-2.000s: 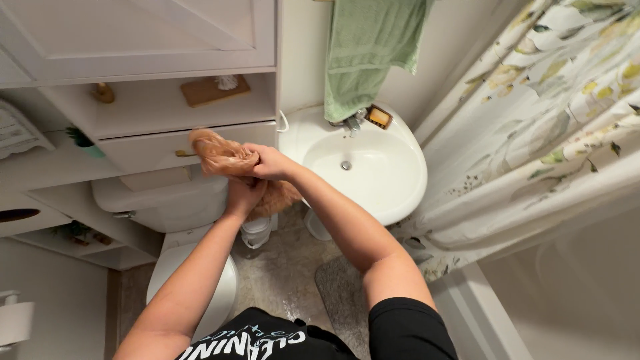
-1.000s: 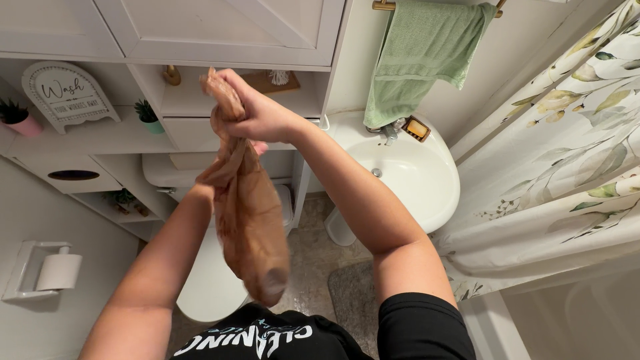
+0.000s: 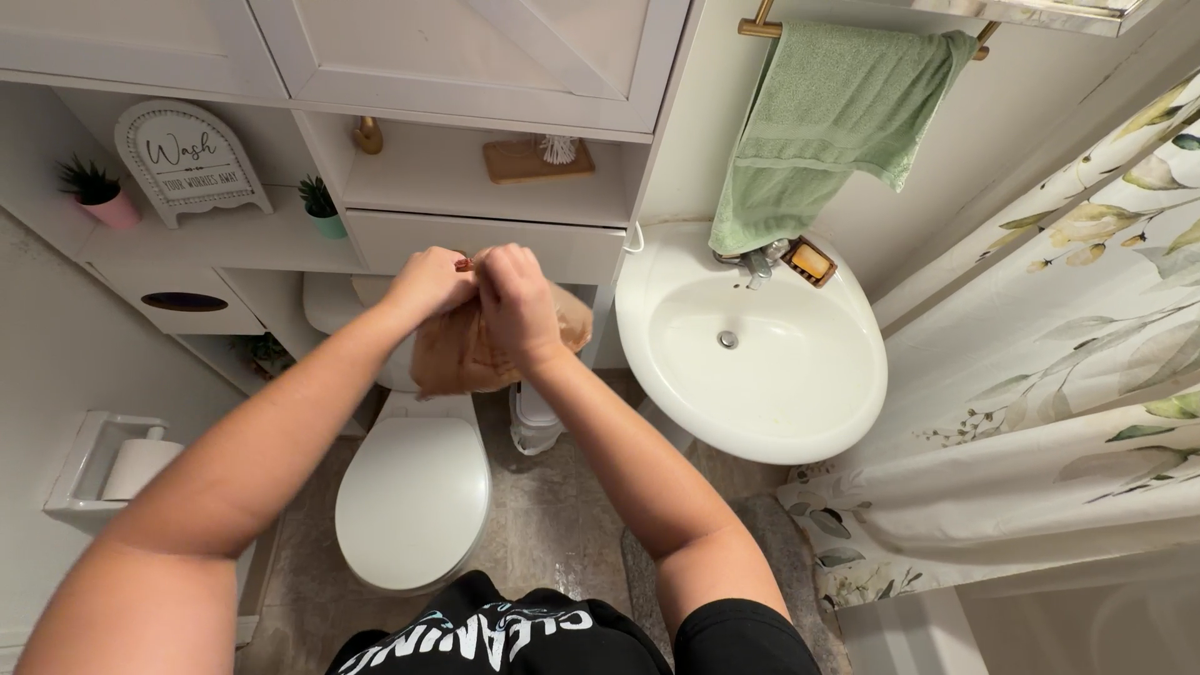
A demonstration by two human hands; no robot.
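A brown plastic bag (image 3: 464,356) hangs below my two hands, in front of the toilet tank and above the closed toilet lid (image 3: 413,502). Its gathered top is pinched between the fingers of my left hand (image 3: 436,284) and my right hand (image 3: 514,298), which are almost touching. The bag bulges out to both sides of my right hand. What is inside the bag, if anything, cannot be seen. A small white bin (image 3: 535,419) stands on the floor just behind and below the bag.
The white sink (image 3: 787,412) is to the right, with an orange soap bar in a dish (image 3: 808,262) and a green towel (image 3: 825,131) above. A white shelf unit (image 3: 422,183) spans the back. A floral shower curtain (image 3: 1059,375) hangs at right; a toilet paper roll (image 3: 141,467) is at left.
The bag hung long and slack toward my body one second ago; now it is shorter and bunched under my hands. My hands have come together at its top.
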